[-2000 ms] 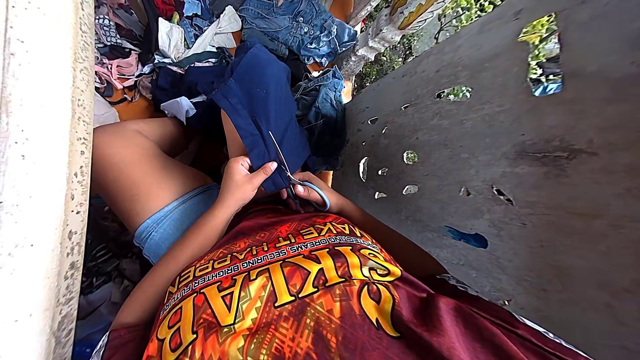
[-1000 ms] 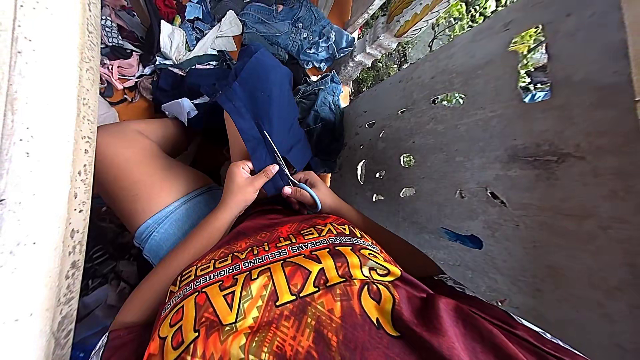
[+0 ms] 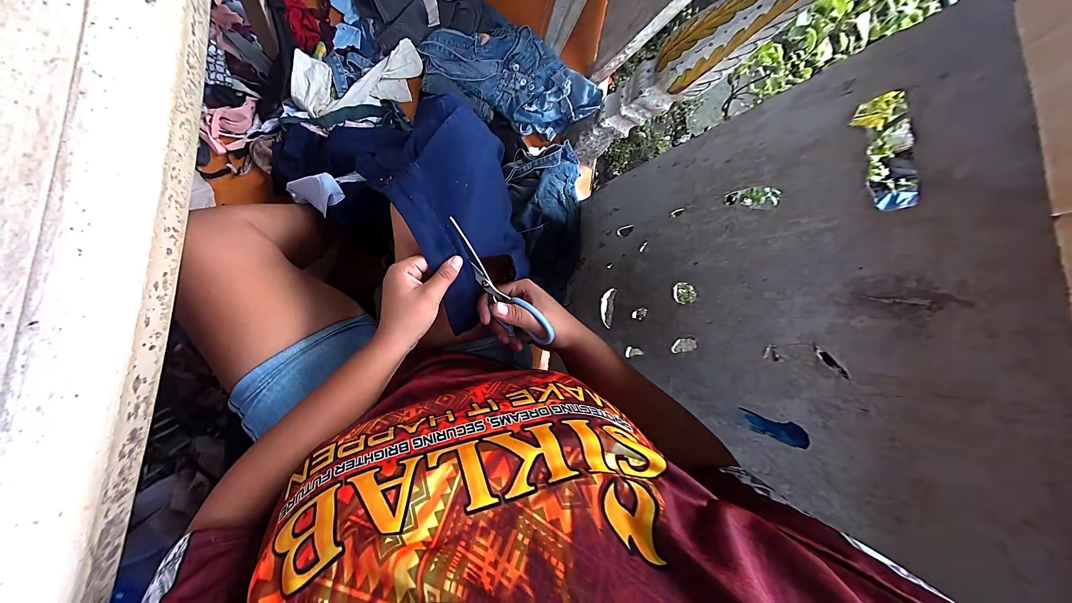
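Navy blue cloth (image 3: 456, 180) lies draped over my raised knee and hangs down toward my lap. My left hand (image 3: 416, 297) pinches its near part between thumb and fingers. My right hand (image 3: 523, 314) holds scissors (image 3: 494, 291) with light blue handles, the fingers in the loops. The blades point up and away over the cloth, beside my left thumb. A dark gap shows in the cloth just right of the blades. How far the blades stand apart is hard to tell.
Denim pieces (image 3: 523, 75), white scraps (image 3: 356, 84) and a pink scrap (image 3: 228, 124) are heaped beyond my knees. A pale pillar (image 3: 100, 251) stands close at the left. A grey panel with holes (image 3: 754, 276) rises at the right, with a white baluster (image 3: 624, 113) behind it.
The scissors and my right hand have shifted slightly against the cloth. My left hand keeps its pinch.
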